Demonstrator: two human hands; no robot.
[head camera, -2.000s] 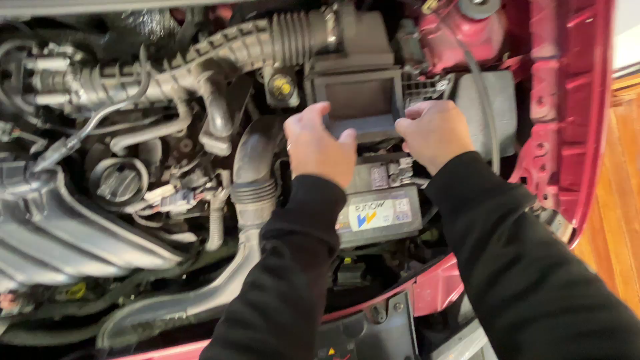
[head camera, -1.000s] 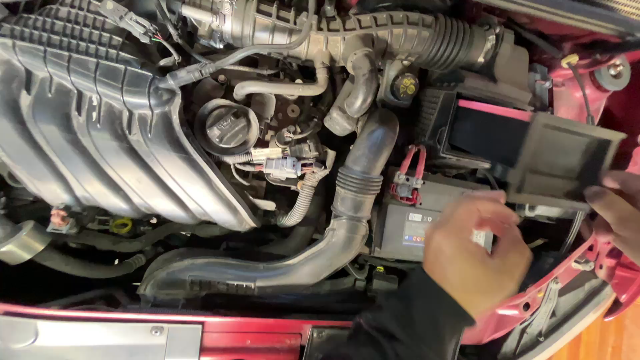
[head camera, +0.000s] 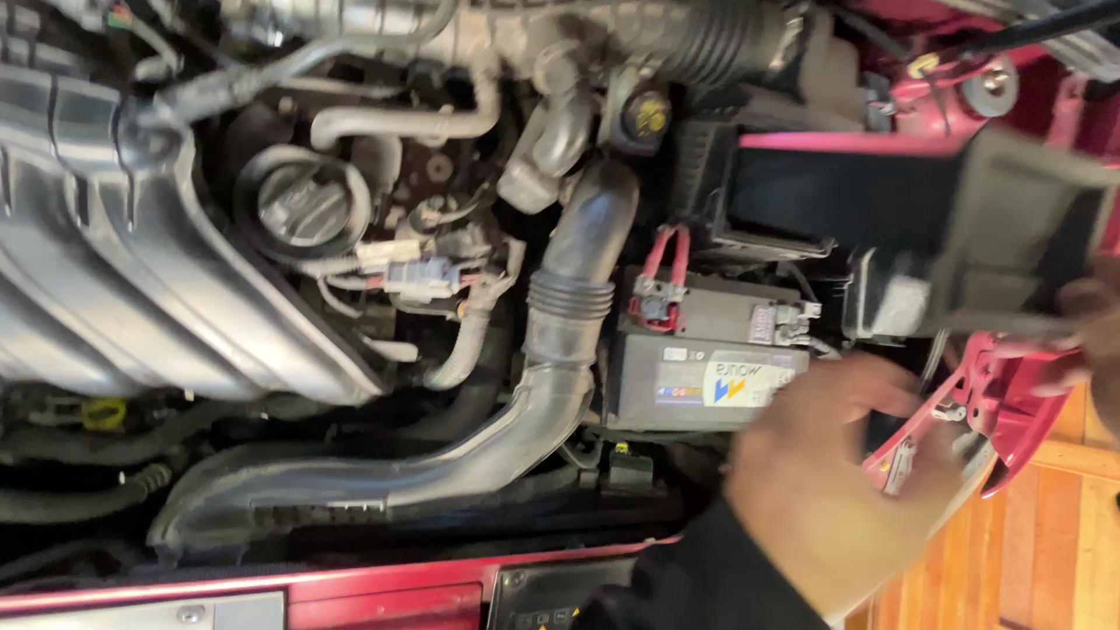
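Note:
My left hand (head camera: 840, 472), blurred, hovers near the right end of the Moura car battery (head camera: 665, 385), its fingers apart and nothing seen in them. At the right edge, my right hand (head camera: 1094, 324) holds a dark plastic frame-like part (head camera: 1019, 227) by its lower right corner; the hand is blurred and partly cut off. That part is tilted beside the black air filter housing (head camera: 717, 188), whose opening shows a dark interior and a pink-red strip along the top. Red cable clamps (head camera: 661, 297) sit on the battery's upper left.
A black intake duct (head camera: 569, 350) curves down left of the battery. The silver-grey ribbed engine cover (head camera: 131, 245) and oil filler cap (head camera: 306, 206) lie farther left. The red front body edge (head camera: 376, 573) runs along the bottom; wooden floor (head camera: 1006, 525) shows at lower right.
Both hands were at the dark frame-like part over the filter housing; it has since come away to the right in my right hand. My left hand has let go and moved down. The view has shifted.

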